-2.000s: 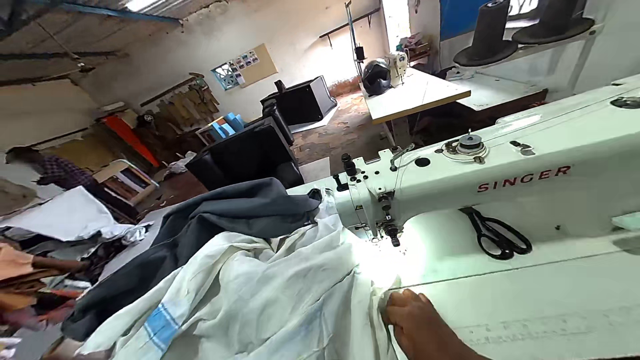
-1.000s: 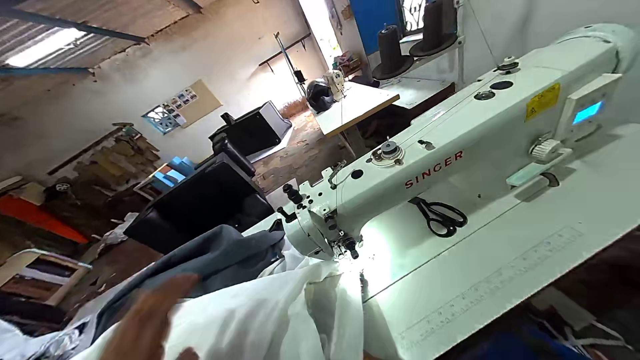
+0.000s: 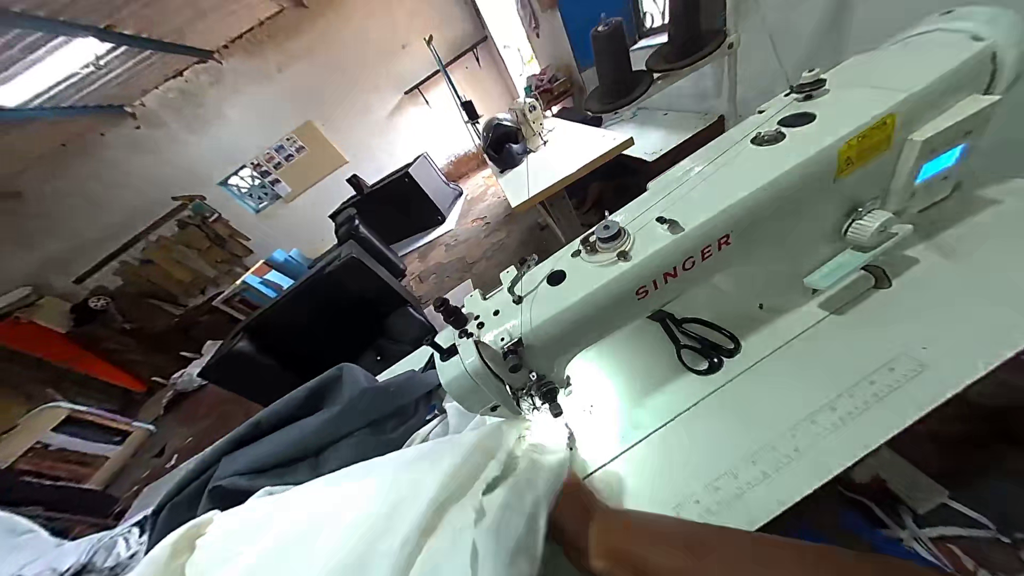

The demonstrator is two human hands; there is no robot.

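Note:
White cloth [image 3: 384, 512] lies bunched at the needle area of a white Singer sewing machine [image 3: 688, 224], with dark grey cloth [image 3: 296, 440] beside it on the left. The machine's lamp brightly lights the presser foot area, where details are washed out. My right hand [image 3: 578, 516] is at the right edge of the white cloth, just below the needle; its fingers are hidden by the cloth, so their grip does not show. My left hand is out of view. Black-handled scissors [image 3: 700, 344] lie on the machine bed under the arm.
The white machine table [image 3: 800, 432] extends right, with a ruler printed on its surface. Dark thread cones [image 3: 612, 68] stand behind the machine. Beyond are black upholstered pieces [image 3: 320, 320] and another table [image 3: 572, 156] holding a helmet [image 3: 504, 142] and a second sewing machine [image 3: 528, 120].
A blurred hand over the cloth at the left one second ago is gone from view. My right hand, fully seen on the bed two seconds ago, is now partly covered by white cloth. The view has turned.

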